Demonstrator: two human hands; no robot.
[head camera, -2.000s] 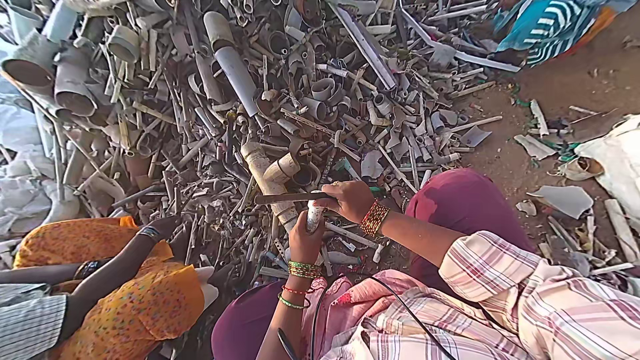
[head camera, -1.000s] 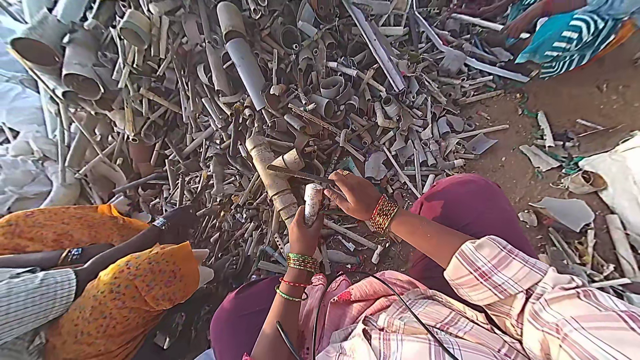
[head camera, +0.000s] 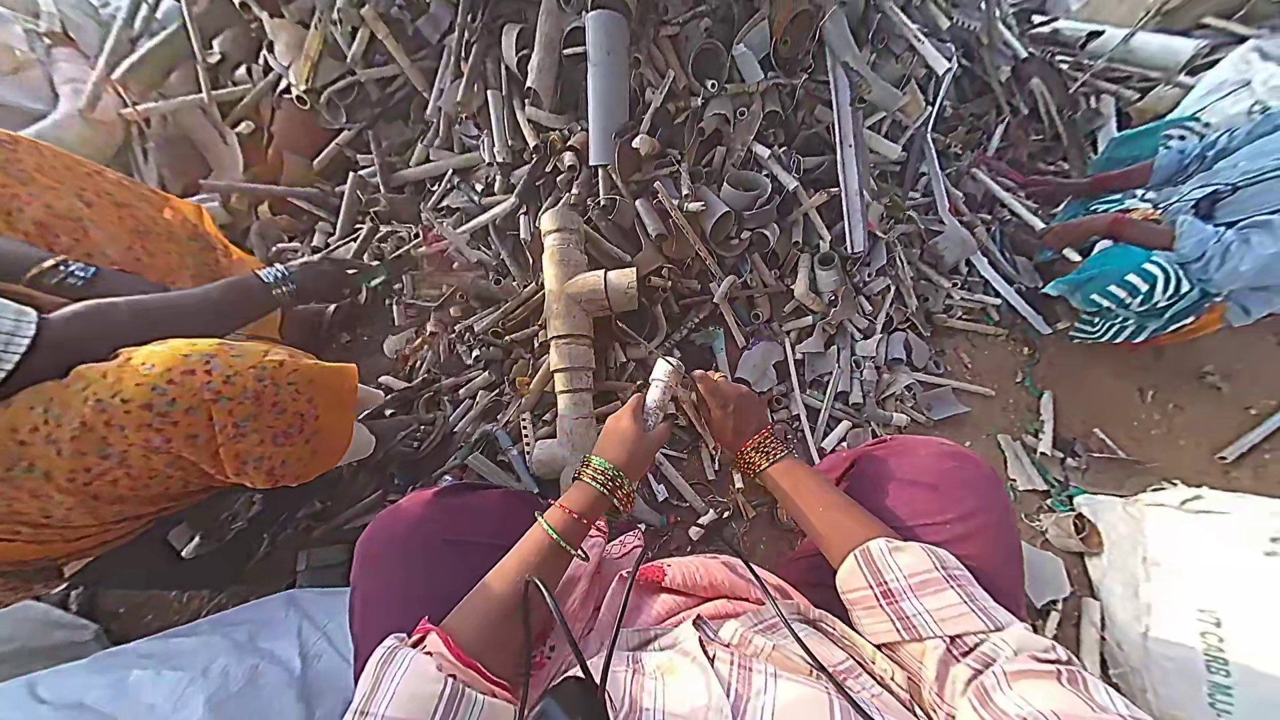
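Observation:
My left hand (head camera: 632, 438) is closed around a short white plastic pipe fitting (head camera: 662, 390), whose open end points up and away from me. Just right of it is my right hand (head camera: 732, 408), its fingers curled on the handle end of a thin blade-like tool (head camera: 640, 342); much of this tool is hidden or blurred against the pile. Beyond my left hand lies a long, dirty cream pipe with a tee branch (head camera: 570, 350), on top of the scrap.
Scrap plastic pipes (head camera: 740, 190) spread ahead in a heap. A co-worker's hand (head camera: 335, 282) is at the left, another co-worker's hands (head camera: 1075, 235) at the upper right. A white woven sack (head camera: 1180, 590) lies at the lower right, a pale sheet (head camera: 200, 660) at the lower left.
The view has turned noticeably. The blade-like tool, across the top of the white fitting two seconds ago, now shows behind it. The fitting stays in my left hand.

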